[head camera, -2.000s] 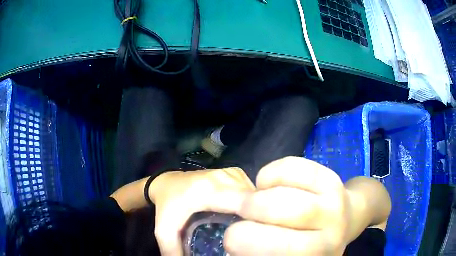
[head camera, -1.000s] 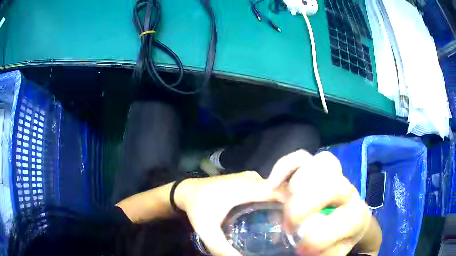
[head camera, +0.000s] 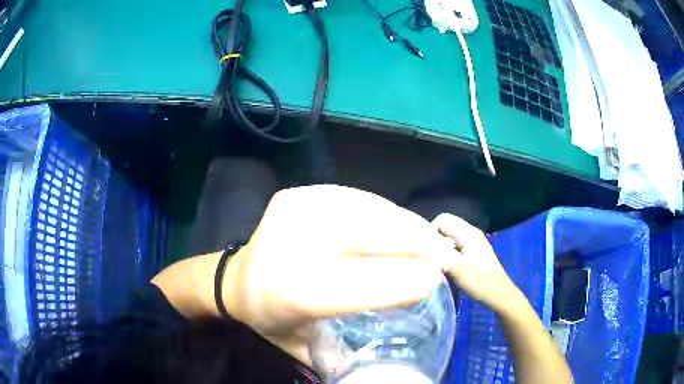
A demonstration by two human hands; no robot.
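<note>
A clear bottle (head camera: 386,337) is close to the camera at the bottom centre, its lower part cut off by the frame edge. My left hand (head camera: 345,251), with a black band at the wrist, is wrapped around it. My right hand (head camera: 474,266) is beside the bottle's right side, fingers curled near my left fingertips; whether it holds anything is hidden. A black cable (head camera: 259,97) with a yellow tie lies on the green bench (head camera: 135,52) and loops over its front edge.
A white power strip (head camera: 452,11), thin black leads (head camera: 401,41), a black label sheet (head camera: 525,67) and white sheets (head camera: 637,105) are on the bench. Blue crates stand left (head camera: 60,217) and right (head camera: 517,240); the right one holds a black unit (head camera: 571,294).
My left hand and the bottle have come up larger in view. My right hand has moved away from the camera, and the green spot at its fingers no longer shows. The view has shifted slightly.
</note>
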